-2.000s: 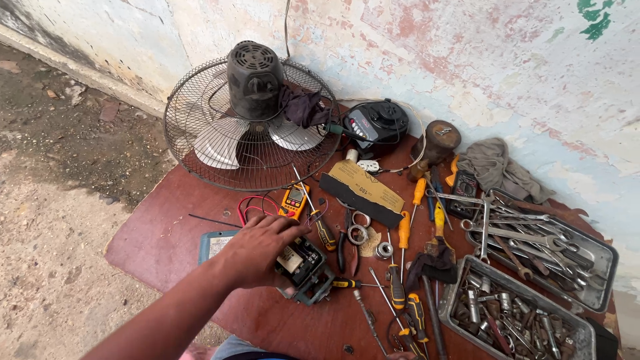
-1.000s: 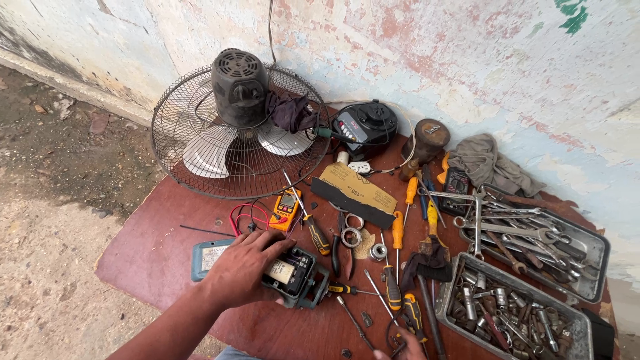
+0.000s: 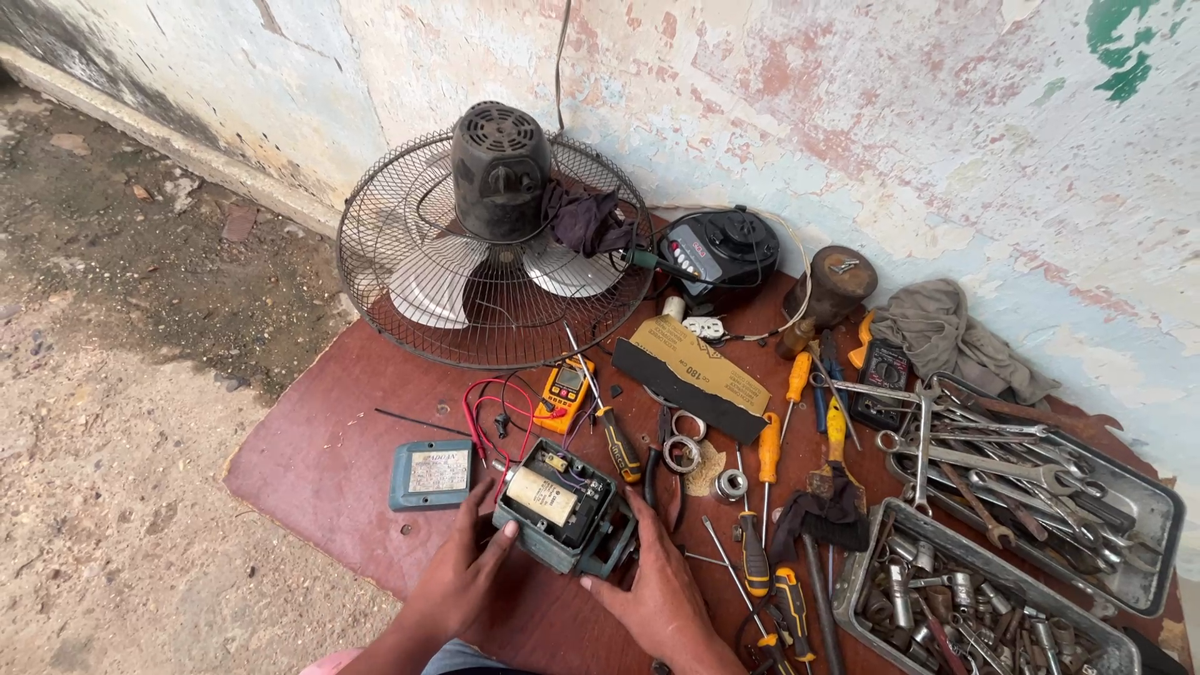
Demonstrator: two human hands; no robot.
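Note:
An electric motor [image 3: 562,506] with an uncovered terminal box, showing a pale capacitor and wires, stands near the table's front edge. My left hand [image 3: 461,553] grips its left side, thumb on the front. On its right side, my right hand [image 3: 656,581] holds the metal frame between thumb and fingers. A blue-grey cover [image 3: 431,475] bearing a label lies left of the motor. Behind the motor lies a yellow multimeter [image 3: 564,397] with red and black leads. A yellow-and-black screwdriver [image 3: 616,441] rests just behind the motor, its shaft pointing away.
A fan with a wire guard [image 3: 375,309] lies against the wall, beside a black appliance base [image 3: 722,253]. Sandpaper [image 3: 694,375], bearing rings [image 3: 682,454] and orange screwdrivers [image 3: 769,450] lie mid-table. Trays of sockets [image 3: 984,591] and wrenches [image 3: 1158,553] stand at right.
My right hand has moved left from the tools at the front edge onto the motor's right side. My left hand has shifted from over the motor's top to its left side, uncovering the capacitor.

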